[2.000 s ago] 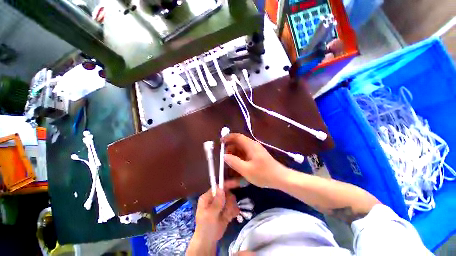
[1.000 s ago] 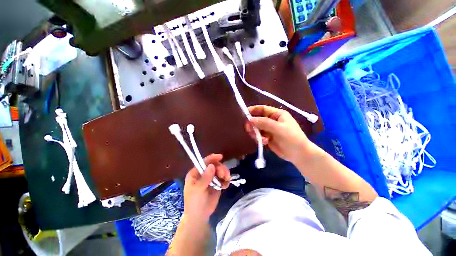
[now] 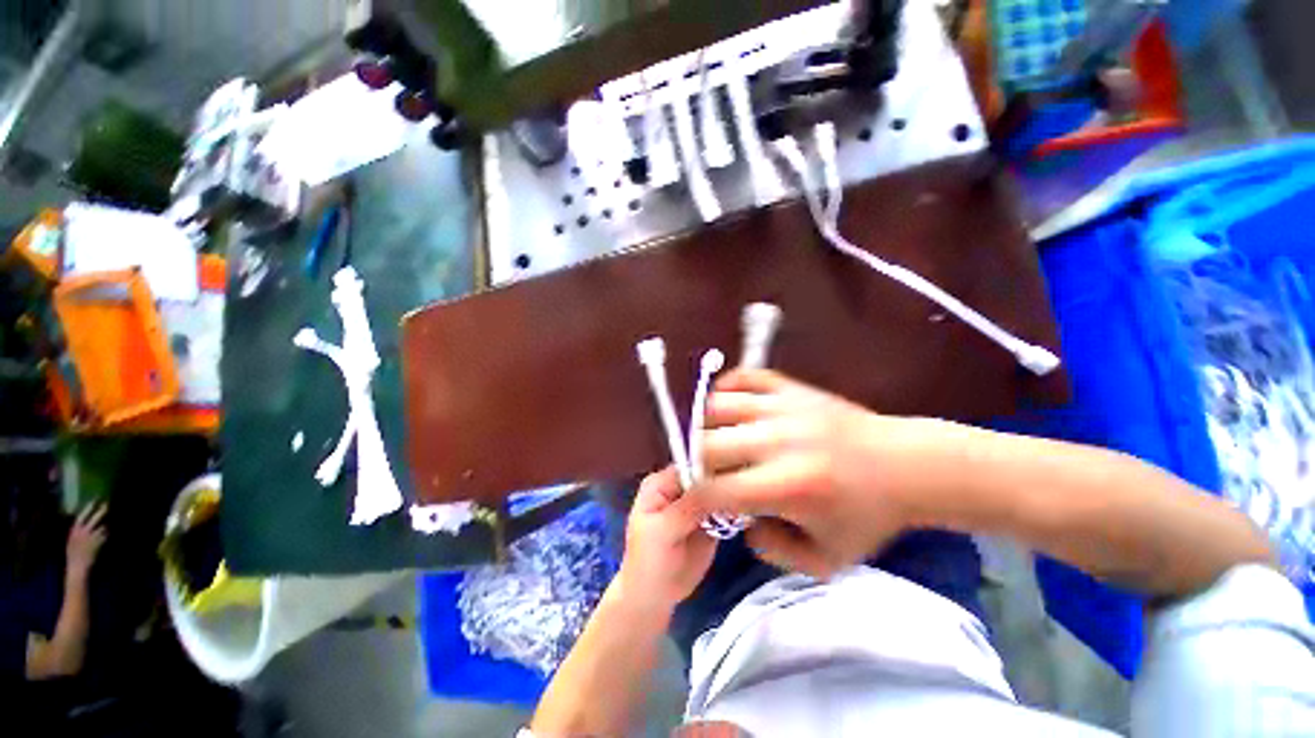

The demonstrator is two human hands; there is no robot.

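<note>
My left hand (image 3: 666, 545) holds two short white cables (image 3: 662, 399) upright by their lower part, their thicker ends spread apart at the top. My right hand (image 3: 800, 469) is close against it, with another white cable (image 3: 759, 335) showing above its fingers, blurred. The fingers of my right hand hide where the cables meet. One white cable (image 3: 937, 297) lies across the right part of the reddish-brown board (image 3: 548, 397). Several white pieces (image 3: 689, 152) lie across the front of the dark mould on the perforated plate (image 3: 541, 238).
White cables (image 3: 364, 418) lie bunched on the dark green table (image 3: 267, 490) at left. A large blue crate (image 3: 1103, 519) of cables stands at right, a smaller blue bin (image 3: 444, 656) below the board. Another person's hand (image 3: 87, 536) shows at far left. The green press (image 3: 635, 65) is overhead.
My right hand has brought the cable it took from the board over to the two cables in my left hand. The view has swung, so the board sits further right.
</note>
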